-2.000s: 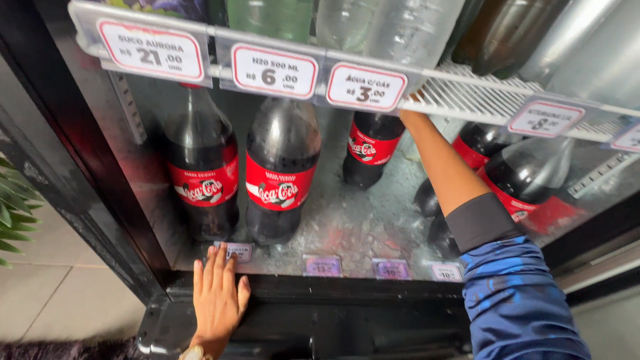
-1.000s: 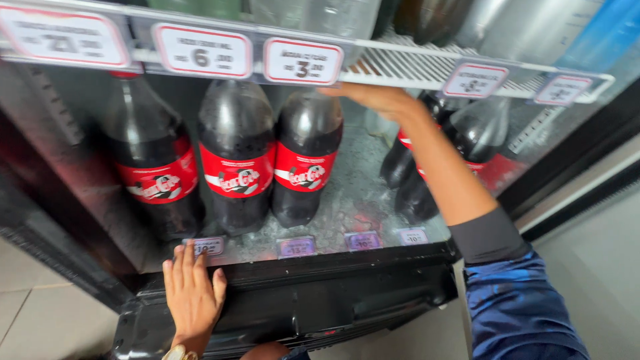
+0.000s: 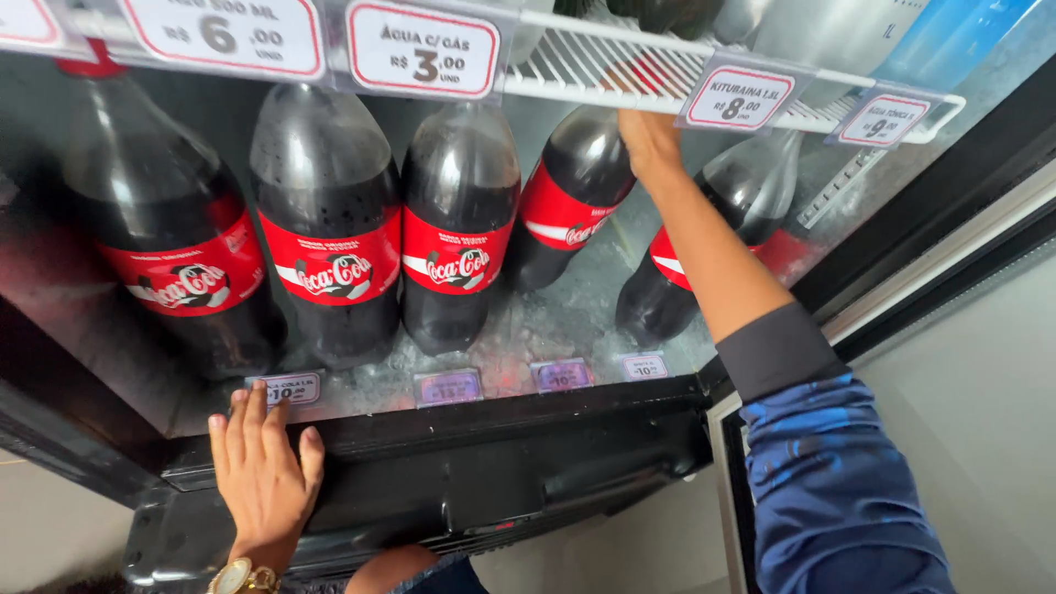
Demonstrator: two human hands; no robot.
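Observation:
My right hand reaches under the wire shelf, its fingers partly hidden by the shelf at the neck of a tilted Coca-Cola bottle; the grip shows only in part through the wires. My left hand rests with fingers apart on the black front edge of the cooler, fingertips at a price tag. Left of the tilted bottle stand a Coca-Cola bottle, another bottle close beside it, and a red-capped bottle at the far left. One more bottle is partly behind my right forearm.
The white wire shelf with price tags runs above the bottles and holds more bottles. Frost lies on the cooler floor. The cooler's dark frame stands at the right. Several small tags line the front edge.
The third Coca-Cola bottle, farther back two seconds ago, now stands beside the second. My right hand has moved from that bottle's top to the tilted one at its right. My left hand stays on the edge.

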